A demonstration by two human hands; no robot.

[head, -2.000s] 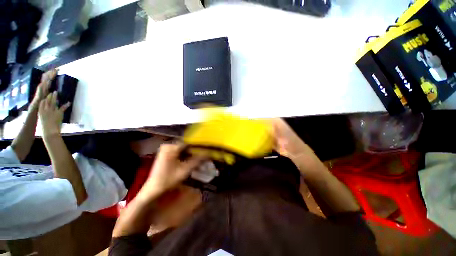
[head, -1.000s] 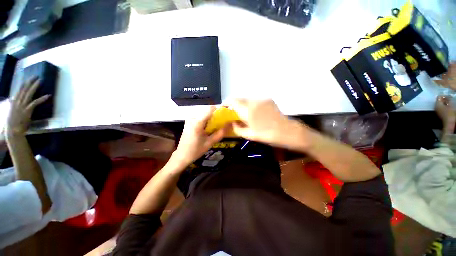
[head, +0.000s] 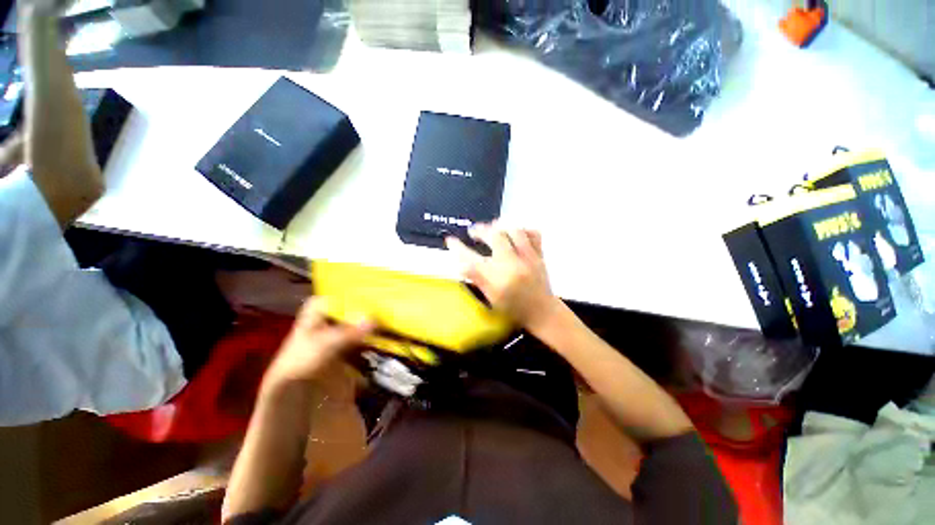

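My left hand point(head: 313, 349) holds an outer carton by its left side at my lap. The carton's yellow flap point(head: 405, 303) stands open and is blurred; its black printed body is mostly hidden below. A plain black inner box point(head: 454, 174) lies flat on the table just beyond it. My right hand point(head: 513, 275) is at the near edge of this box, with its fingertips touching or very close to it; whether it grips anything is unclear. A second black inner box point(head: 279, 151) lies turned at an angle to the left.
Finished cartons point(head: 820, 267) with black loops stand at the right. A plastic bag of black items point(head: 636, 56) and a stack of flat cartons point(head: 412, 23) are at the back. An orange item point(head: 803, 23) is at the back right. A neighbour's arm point(head: 56, 123) is at the left.
The carton's yellow end now spreads open. My right hand has moved from the carton to the inner box's near edge. A second inner box now lies to the left. The view has shifted.
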